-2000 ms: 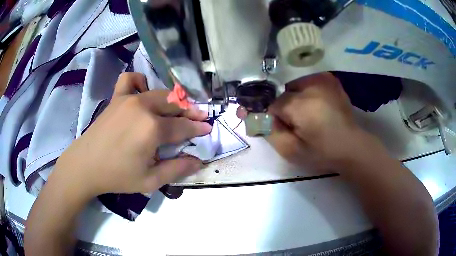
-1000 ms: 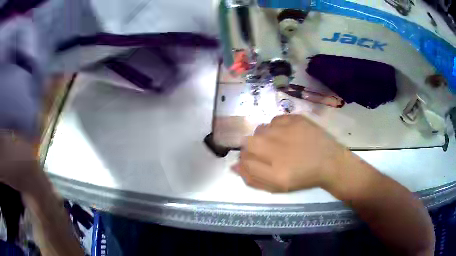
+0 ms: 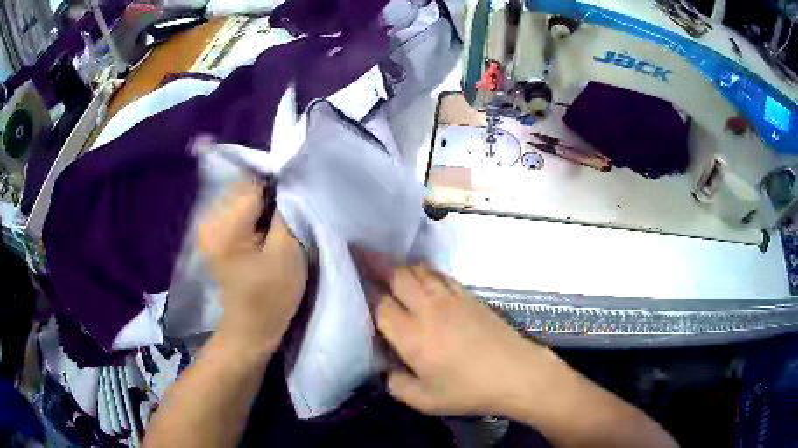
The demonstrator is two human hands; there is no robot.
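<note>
Light grey fabric panels (image 3: pixel 350 179) hang bunched between my hands over the table's front edge. My left hand (image 3: pixel 249 267) is closed on the grey cloth near its dark seam and is blurred. My right hand (image 3: pixel 442 337) pinches the grey cloth's right side lower down, its fingertips partly hidden by folds. A large dark purple fabric panel (image 3: pixel 122 223) lies to the left of and behind my left hand, joined or overlapped with grey cloth; I cannot tell which.
The JACK sewing machine (image 3: pixel 630 66) stands at the right. Thread snips (image 3: pixel 573 153) lie on its bed beside a round cover (image 3: pixel 532 160). Folded purple cloth (image 3: pixel 630 127) sits under the arm. A coral-orange scrap (image 3: pixel 492 77) is left of the needle. A measuring tape (image 3: pixel 612 322) runs along the front edge.
The view has shifted left. Both hands are now on the grey cloth, in front of the table's left part. My right hand has left the machine bed's front. The large purple panel has come into view.
</note>
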